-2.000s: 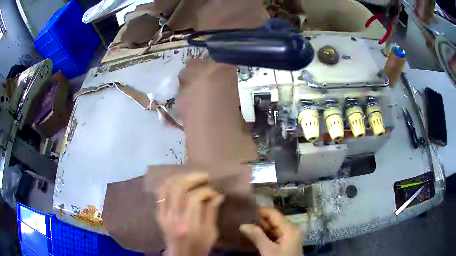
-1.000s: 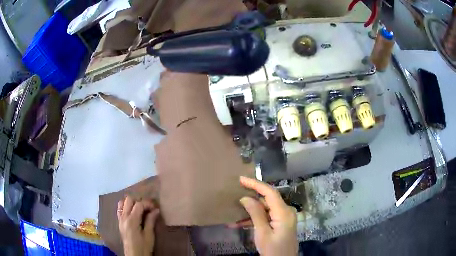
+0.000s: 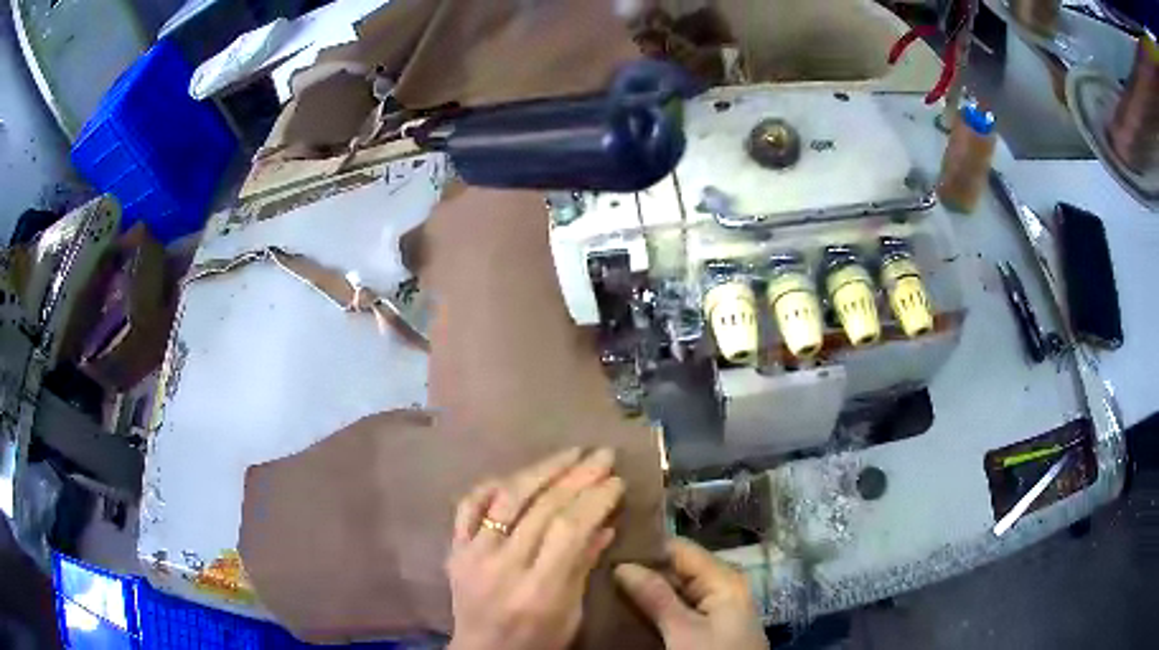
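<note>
A brown fabric piece runs from behind the black lamp tube down past the presser foot area to the table's front. A wider brown piece lies at the front left, partly under it. The overlock machine stands right of the fabric. My left hand lies flat on the fabric with its fingers together, a ring on one finger. My right hand pinches the fabric's right edge at the front between thumb and fingers. The needle area is dark and its details are unclear.
A black lamp tube hangs over the machine's rear left. A knotted tie strip lies on the table. A thread cone, black flat rectangle and small tray are right. Blue crates stand left. Brown fabric is heaped behind.
My left hand has moved right from the front-left piece onto the upper fabric. My right hand has moved slightly down and now pinches the edge. The upper piece's front edge no longer shows separately.
</note>
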